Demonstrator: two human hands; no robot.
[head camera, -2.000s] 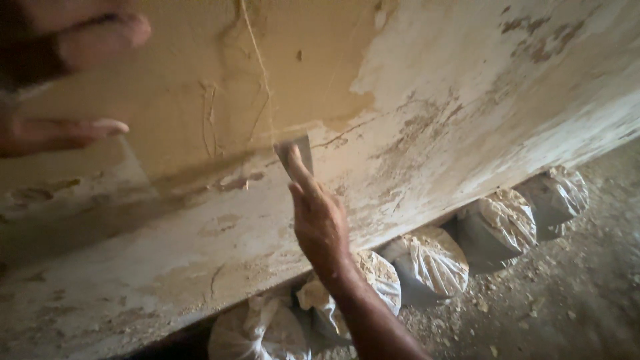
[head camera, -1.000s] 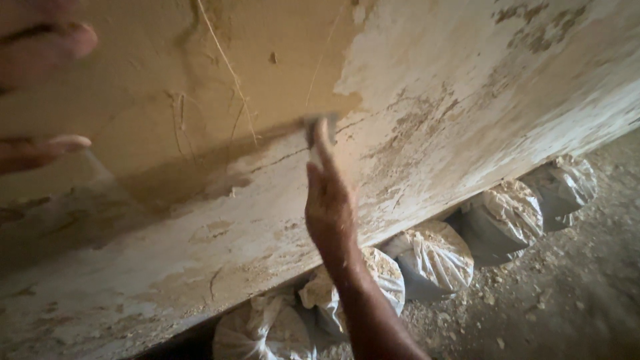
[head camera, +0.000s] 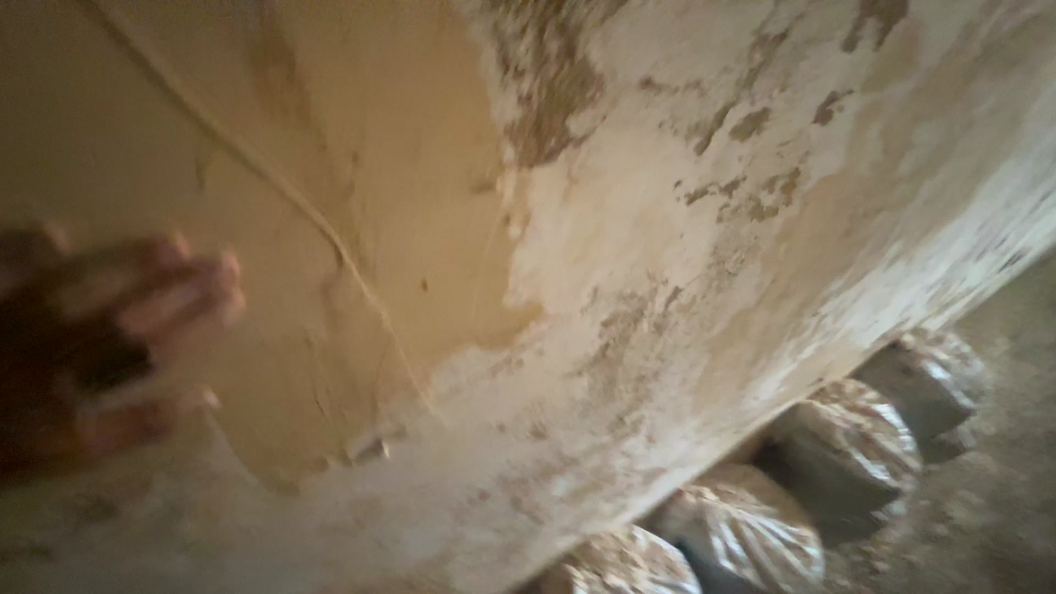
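My left hand is at the left edge, blurred, over the wall. Its fingers point right, and the thumb is apart below them. A dark patch shows between fingers and thumb; blur hides whether it is shadow or a thing, and no held tool is discernible. The wall has smooth tan paint at the left and bare, whitish, patchy plaster to the right and below. A raised crack or strand runs diagonally down the tan area. A small lifted flake stands out near its lower edge. My right hand is out of view.
Several whitish plastic sacks filled with debris stand in a row along the foot of the wall, at the lower right. Beyond them lies a grey-brown floor strewn with crumbs and dust.
My right hand, which held a flat scraper against the wall in the earlier frames, has left the view. The flaking wall fills more of the picture as the view has shifted closer.
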